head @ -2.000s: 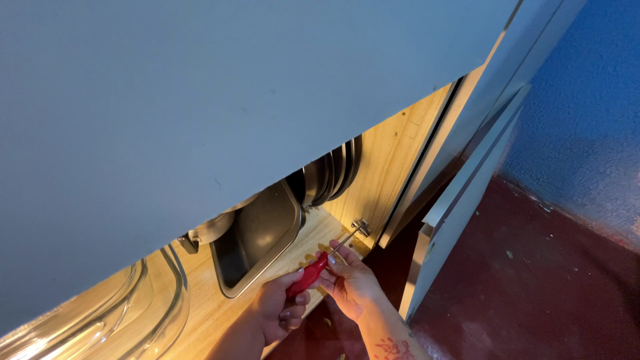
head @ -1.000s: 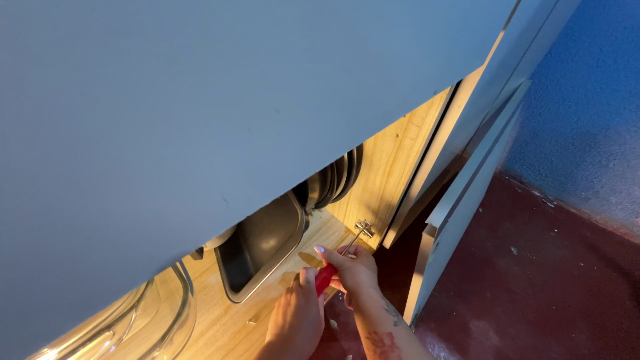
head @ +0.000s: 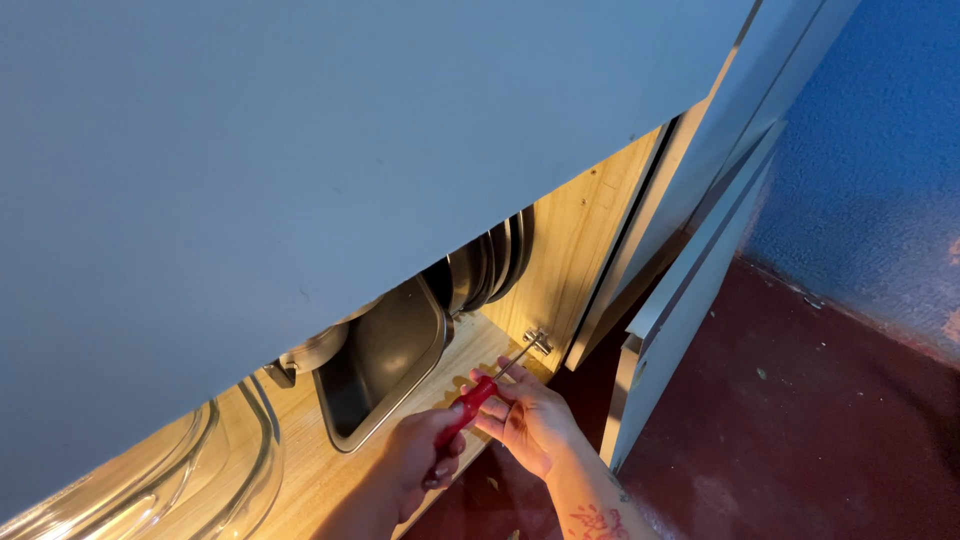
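Note:
My left hand (head: 426,456) is closed around the red handle of a screwdriver (head: 466,409). The shaft slants up to the right, and its tip meets a metal hinge mounting plate (head: 537,341) on the wooden side wall of the cabinet (head: 577,247), low down near the front edge. My right hand (head: 525,420) is beside the front of the handle and the start of the shaft, palm up, with fingers spread; whether it touches the tool is hard to tell.
A dark baking pan (head: 390,360), upright round pans (head: 491,262) and clear glass dishes (head: 247,450) stand on the cabinet shelf (head: 300,442). A large pale panel (head: 300,150) hides the upper cabinet. Right of it, a detached-looking board (head: 675,322) leans above the dark red floor (head: 810,420).
My right hand's fingers, bunched at the front of the screwdriver one second ago, are now spread. The left hand has stayed on the handle, which shows more fully now.

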